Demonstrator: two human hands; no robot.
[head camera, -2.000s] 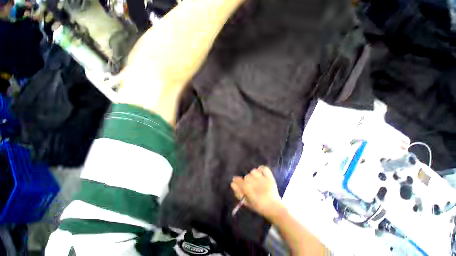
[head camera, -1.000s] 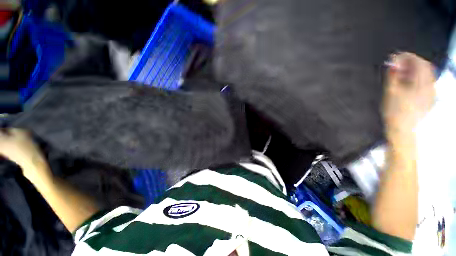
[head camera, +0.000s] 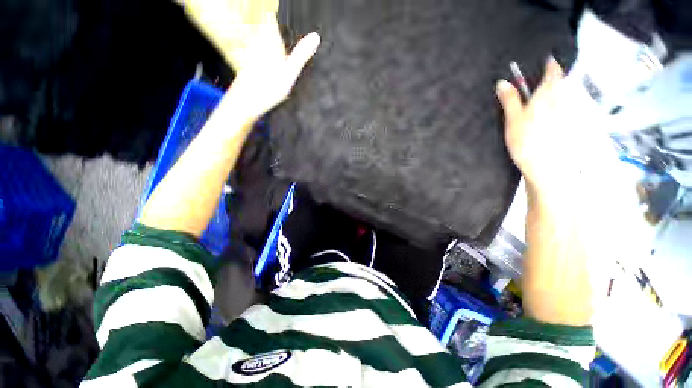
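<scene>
A dark grey mottled garment panel (head camera: 402, 121) lies spread in front of me, its lower edge hanging above my lap and its right side against the white table. My left hand (head camera: 262, 64) is at the panel's upper left, thumb held apart, with no tool visible; its fingers are pale with glare and partly cut off by the top edge. My right hand (head camera: 539, 125) is at the panel's right side and holds a slim pale and reddish pen-like tool (head camera: 520, 78) between thumb and fingers.
A blue crate (head camera: 30, 208) stands at far left, another blue crate (head camera: 178, 125) under my left forearm, and a small blue box (head camera: 459, 311) below the panel. Dark cloth (head camera: 83, 68) fills the upper left. Yellow and red handles (head camera: 674, 358) lie on the white table (head camera: 622, 333).
My view has swung back from the left. My left hand has moved from far left to the panel's upper left, off the dark piece there. The panel now lies flatter before me.
</scene>
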